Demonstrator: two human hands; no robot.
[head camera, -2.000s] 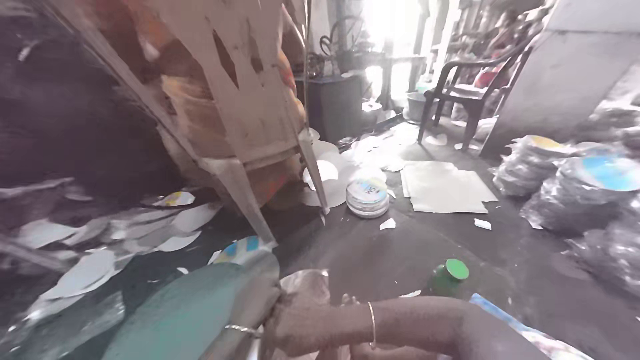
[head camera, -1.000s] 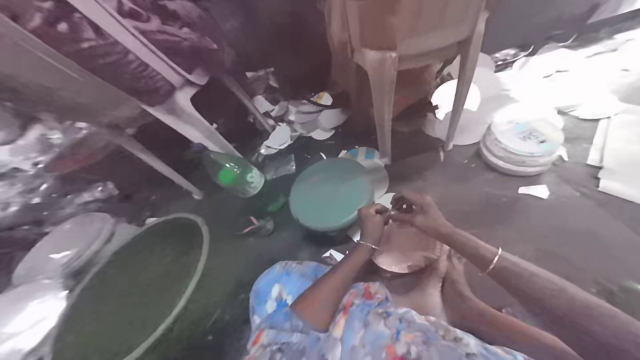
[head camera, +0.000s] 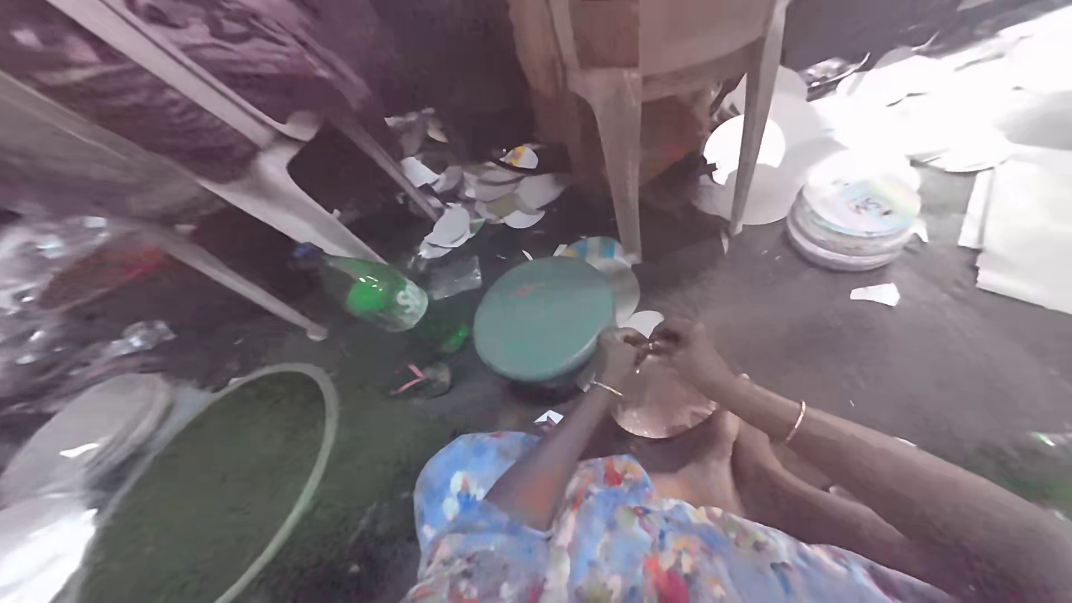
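Note:
My left hand [head camera: 621, 356] and my right hand [head camera: 688, 347] meet above my lap, their fingertips pinched together at the upper edge of a round, shiny, see-through-wrapped piece [head camera: 662, 402]. It looks like a plate or disc in thin plastic. Exactly what lies between the fingertips is too small to tell. Each wrist has a thin bangle. Just left of my left hand stands a round object with a flat teal top [head camera: 544, 318]. Behind it a blue, white and yellow patterned disc [head camera: 596, 249] and a small white disc [head camera: 643, 323] lie on the floor.
A green plastic bottle [head camera: 377, 293] lies to the left, near white chair legs [head camera: 620, 167]. A large hoop-like rim [head camera: 331, 410] is at lower left. White paper scraps [head camera: 502, 193] lie behind. A stack of round plates [head camera: 854, 209] and flat white sheets [head camera: 1030, 226] are at right.
The view has swung to the left since two seconds ago. My hands, crossed low in the frame then, now meet at the wrapped round piece, much as one second ago.

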